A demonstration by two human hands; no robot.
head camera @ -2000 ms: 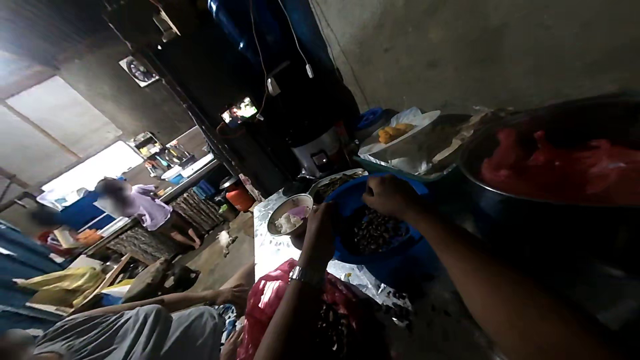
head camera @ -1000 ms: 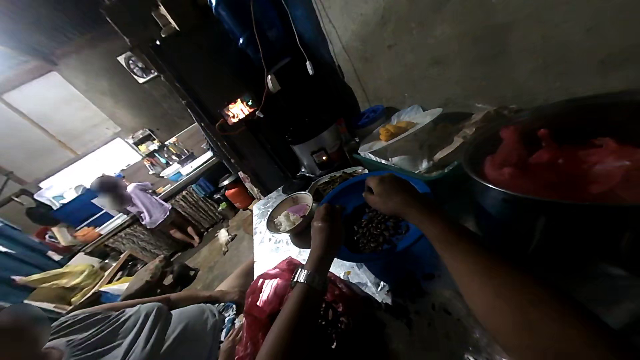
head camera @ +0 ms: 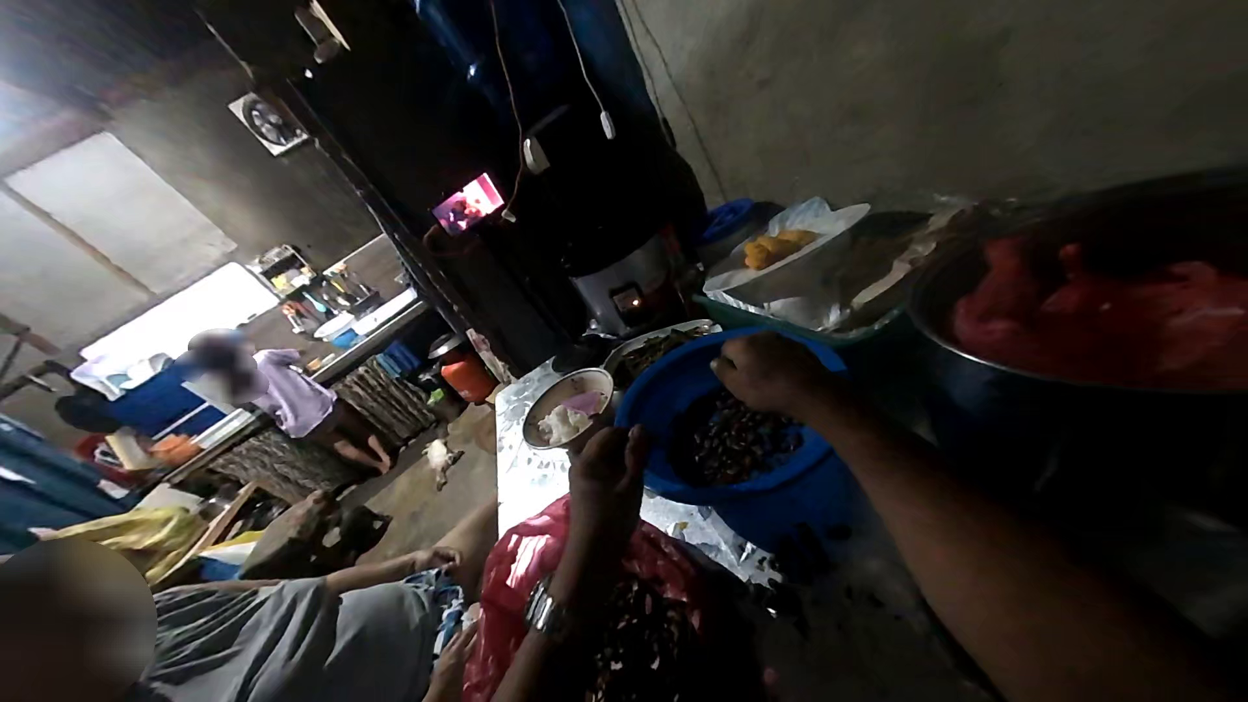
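A blue plastic basin (head camera: pixel 658 429) holds many small dark pieces, perhaps beans or seeds (head camera: pixel 741 439). My right hand (head camera: pixel 775 375) is at the basin's far side, fingers bent in over the pieces; whether something is between them cannot be told. Just left of the basin, my left hand (head camera: pixel 609 478) is raised with its fingertips near the rim, and what it holds, if anything, is too dark to see. Under my left forearm lies a red plastic bag (head camera: pixel 526 561) with dark pieces and husks (head camera: pixel 643 643) in and beside it. A bowl of white food (head camera: pixel 568 419) stands beyond my left hand.
A large metal pot (head camera: pixel 975 366) with red plastic stands at right. Behind the basin are a plate of greens (head camera: pixel 658 353), a rice cooker (head camera: pixel 624 297) and a tray with yellow food (head camera: pixel 780 252). One person sits at left (head camera: pixel 322 634); another stands at a far counter (head camera: pixel 297 395).
The picture on the lit screen behind has changed. My two hands remain around the basin, with only small moves.
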